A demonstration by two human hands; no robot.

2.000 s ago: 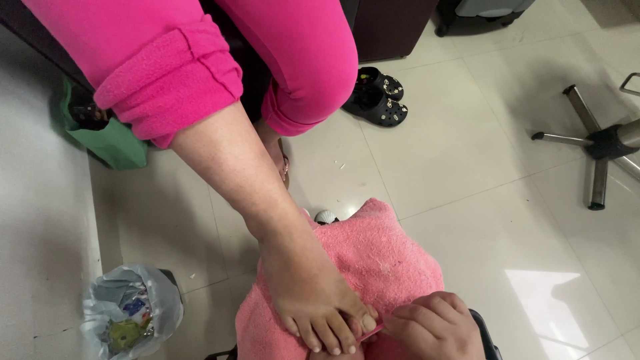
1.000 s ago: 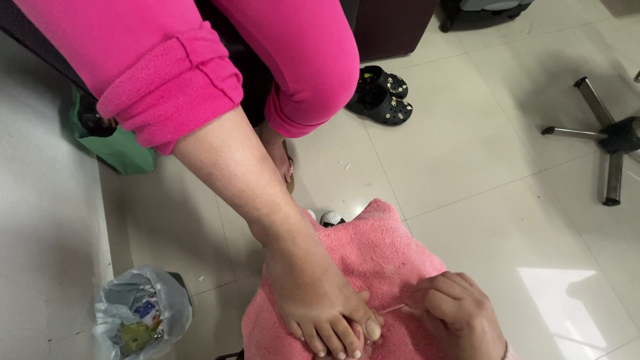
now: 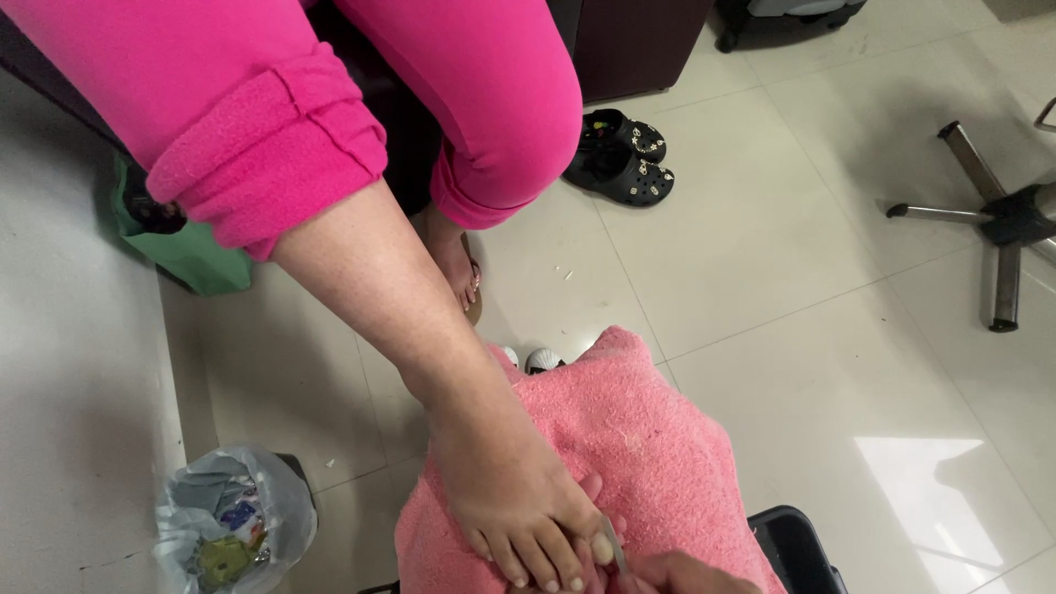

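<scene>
Another person's bare foot [image 3: 511, 470] rests on a pink terry towel [image 3: 635, 429], toes toward the bottom edge. My right hand [image 3: 676, 573], cut off by the bottom edge, holds a thin, flat, light-coloured strip-like tool [image 3: 615, 544] against the side of the big toenail [image 3: 602, 549]. Mostly hidden beneath the foot, my left hand [image 3: 590, 569] has fingers showing around the big toe and touches it. The leg above wears a rolled-up bright pink trouser leg [image 3: 272, 157].
A lined waste bin [image 3: 289, 511] with rubbish stands at lower left, a green bag [image 3: 198, 256] above it by the wall. Black clogs [image 3: 635, 181] lie on the tiled floor near the person's other foot [image 3: 454, 264]. A metal chair base [image 3: 1002, 219] is at right, a black tray-like edge [image 3: 796, 544] at lower right.
My right hand has moved down toward the bottom edge and in to the big toe. The thin tool now lies along the nail's side; one second ago it reached toward the toe from the right.
</scene>
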